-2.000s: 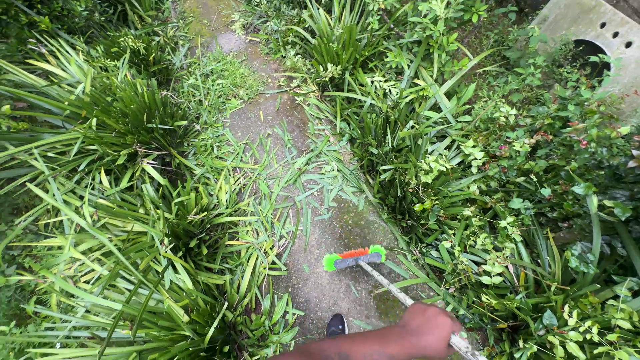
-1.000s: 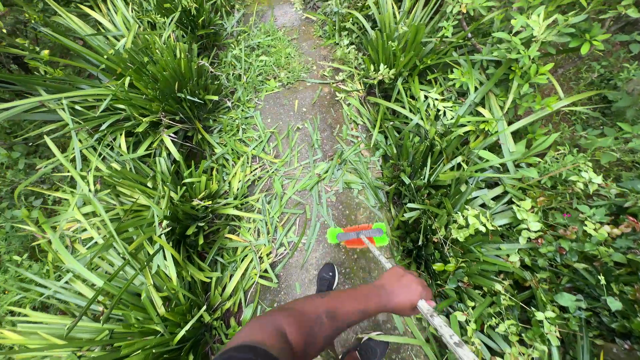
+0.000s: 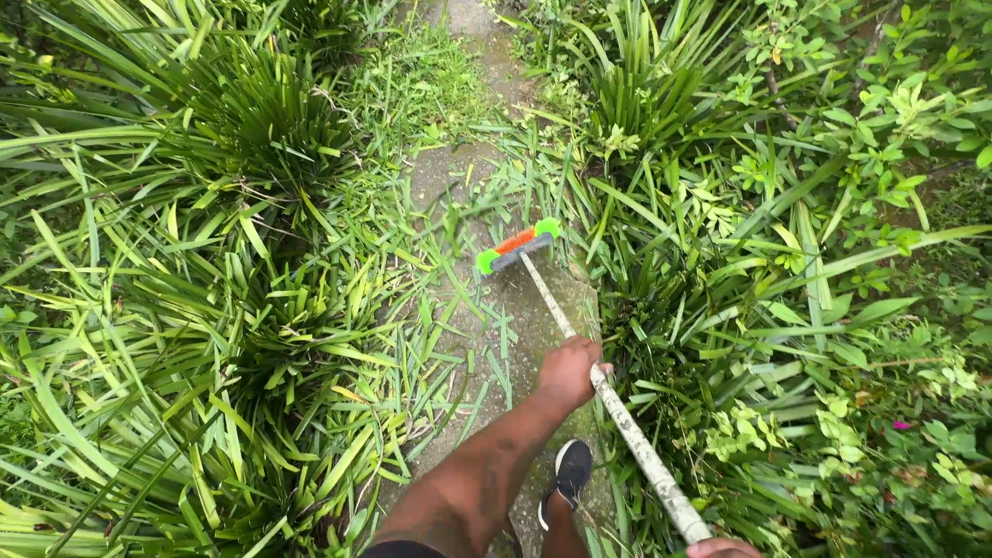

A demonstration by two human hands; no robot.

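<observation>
My left hand (image 3: 572,372) is closed around the pale, mottled handle (image 3: 635,446) of a push broom, partway along it. At the bottom edge, my right hand (image 3: 725,549) shows only in part, its fingers on the upper end of the handle. The broom head (image 3: 518,246), with orange bristles in the middle and bright green ones at both ends, is tilted on the concrete path. Cut green leaf blades (image 3: 449,310) lie against and beyond it, some blurred just ahead of the bristles.
Long strap-leaved plants (image 3: 263,132) crowd the path's left side. More strap-leaved clumps (image 3: 643,101) and leafy shrubs (image 3: 907,116) border its right. The narrow concrete path (image 3: 535,356) runs ahead, with grass over part of it. A dark shoe (image 3: 573,469) stands on the path.
The broom head has moved forward along the path, and my left hand has gone forward with the handle. My right hand has come into view at the bottom edge.
</observation>
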